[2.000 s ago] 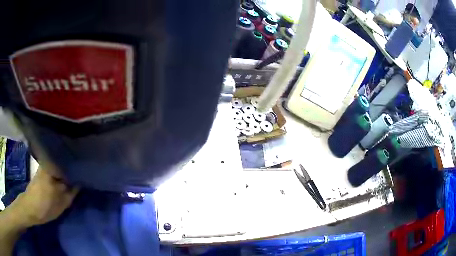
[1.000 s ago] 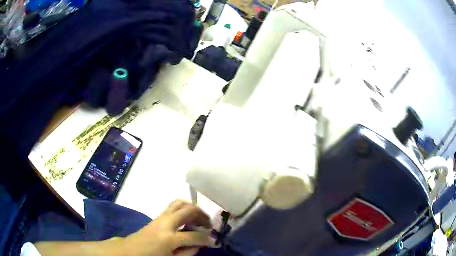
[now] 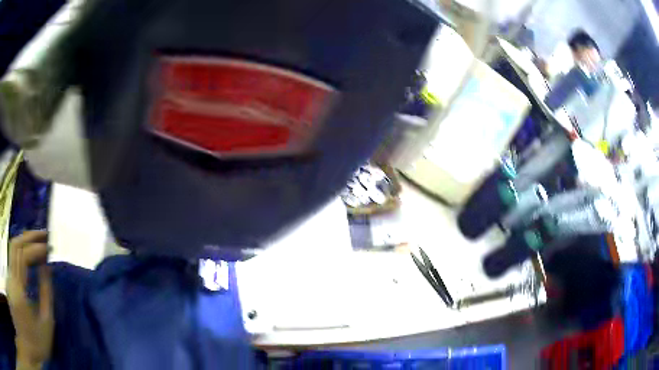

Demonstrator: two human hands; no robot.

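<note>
Navy cloth [image 3: 130, 311] lies below the dark sewing machine head [image 3: 282, 188] with its blurred red badge, at the lower left; its right part is lighter blue. A small shiny metal part [image 3: 214, 274] shows under the head at the cloth's upper edge. My left hand [image 3: 32, 289] is at the far left edge, blurred, at the cloth's left side, with blue cloth between its fingers and thumb. My right hand is not in view. The needle area is hidden by the head.
A thread snips [image 3: 433, 278] lies on the white table [image 3: 311, 289]. Behind it are a box of bobbins [image 3: 370, 189], a control panel [image 3: 462, 130] and dark thread cones [image 3: 484, 206]. A blue basket [image 3: 433, 358] and red stool [image 3: 589, 350] are below. A person [image 3: 584, 58] is far back.
The view has swung back right from the phone side to the panel side. My left hand, earlier close by the needle area, is now at the cloth's left side.
</note>
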